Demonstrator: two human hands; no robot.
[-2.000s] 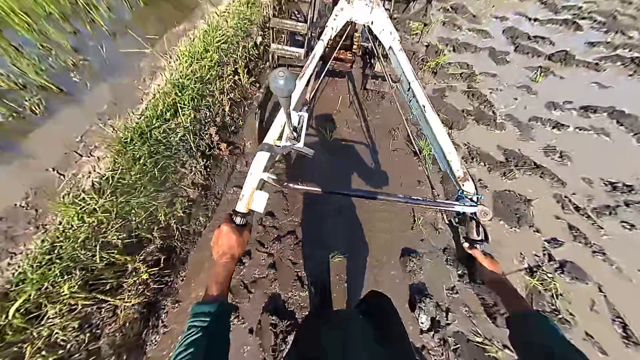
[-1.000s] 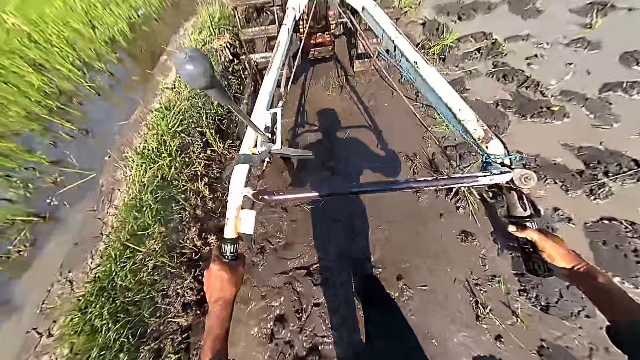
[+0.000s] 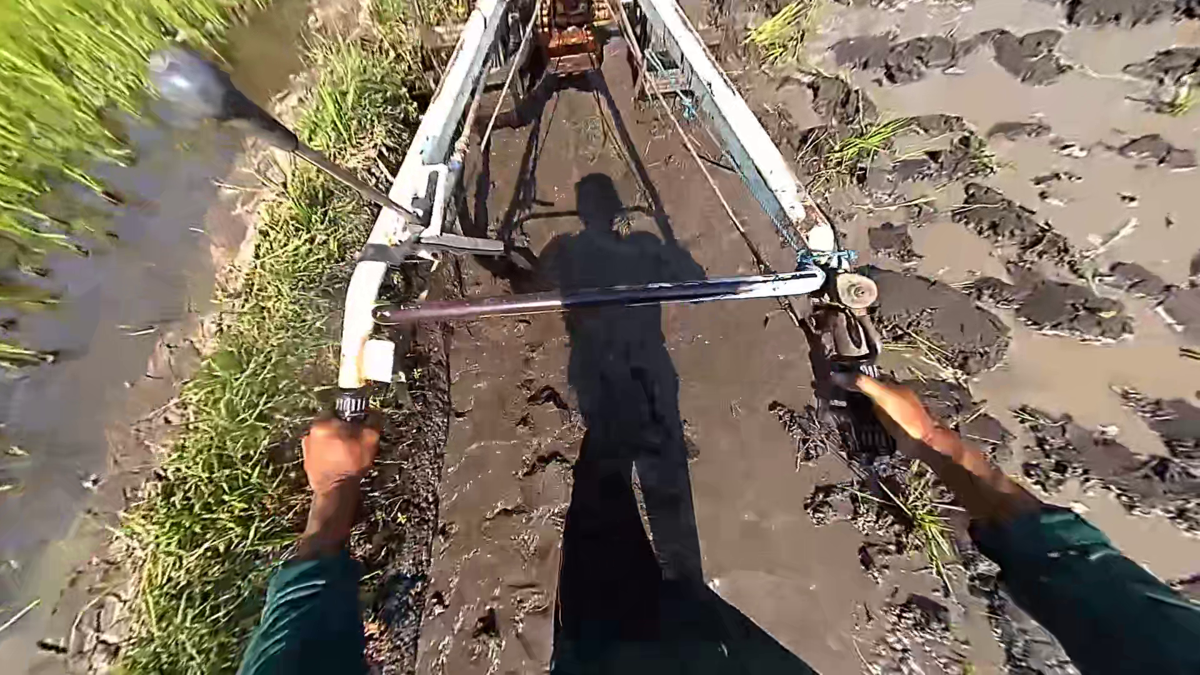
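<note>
My left hand (image 3: 340,454) is closed around the black ribbed grip (image 3: 352,404) at the end of the left white handlebar (image 3: 361,305) of a walking tractor. At the right handlebar's end, my right hand (image 3: 886,398) is on the dark grip (image 3: 867,436), with its fingers partly hidden. A metal crossbar (image 3: 600,297) joins the two bars. Beside the left bar rises a lever with a grey knob (image 3: 187,84). Blue cord (image 3: 825,257) and a round disc (image 3: 856,291) sit at the right joint. The rusty front part of the machine (image 3: 569,47) shows at the top.
Wet mud (image 3: 506,525) lies between the handlebars, under my shadow. A grassy bank (image 3: 234,469) runs along the left, with water (image 3: 84,366) and green plants (image 3: 56,122) past it. Dark clods (image 3: 1059,300) stand in muddy water on the right.
The view has shifted and the crossbar has tilted a little against it. Both hands remain at the handlebar grips. More of the green plants at the left shows than in the earliest frame.
</note>
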